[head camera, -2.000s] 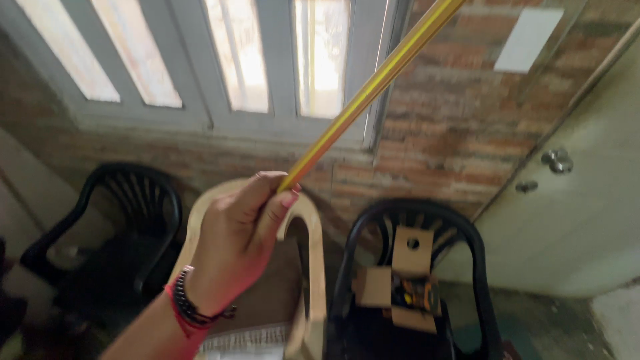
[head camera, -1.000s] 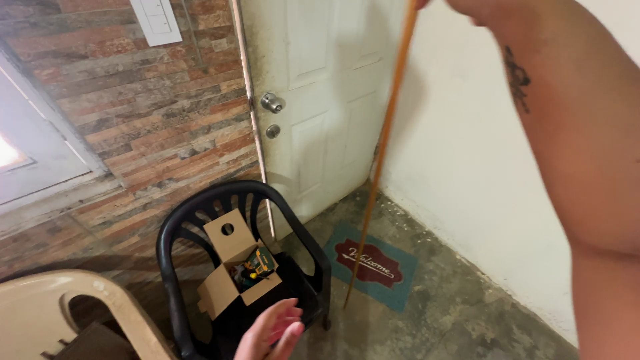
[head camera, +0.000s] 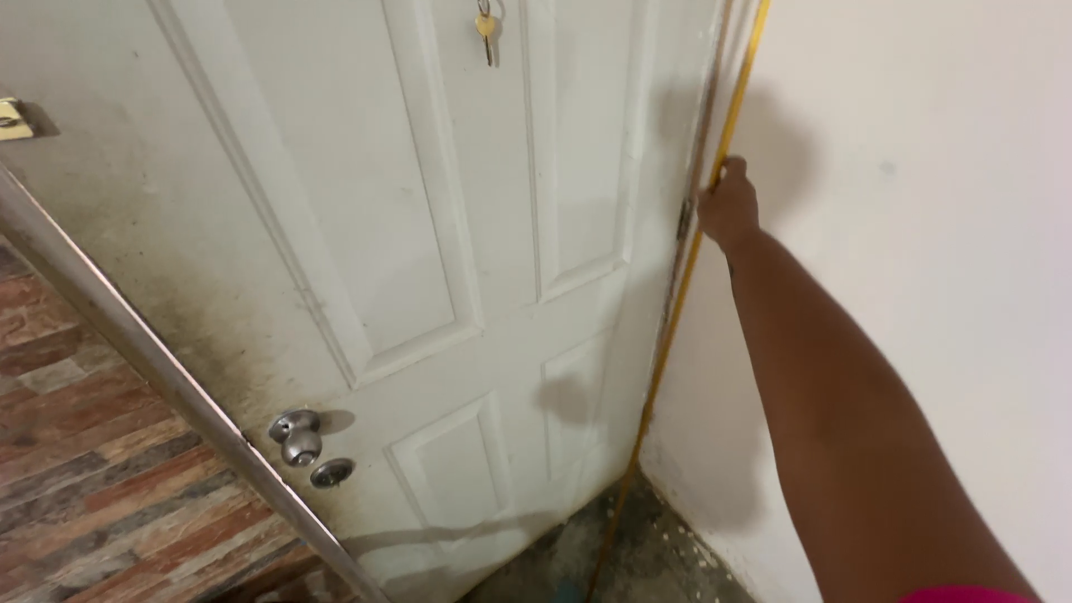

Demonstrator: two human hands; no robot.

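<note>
My right hand [head camera: 730, 203] grips a long, thin yellow pole [head camera: 682, 280] in the corner where the door meets the white wall. The pole runs from the top edge of the view down to the floor, slightly tilted, close along the hinge side of the white panelled door [head camera: 494, 360]. My arm reaches in from the lower right, with a bit of pink sleeve at the bottom edge. My left hand is out of view. What tops the pole is cut off by the frame.
A round metal doorknob [head camera: 297, 437] and a deadbolt [head camera: 332, 473] sit at the door's lower left. A key [head camera: 486, 33] hangs on the door near the top. Brick-look wall cladding [head camera: 109, 469] lies left of the metal frame [head camera: 167, 368]. A speckled grey floor [head camera: 662, 544] shows below.
The view has swung right and closer to the door. The left hand, seen low in the frame a second ago, has left the view. The pole now stands by the door's hinge side.
</note>
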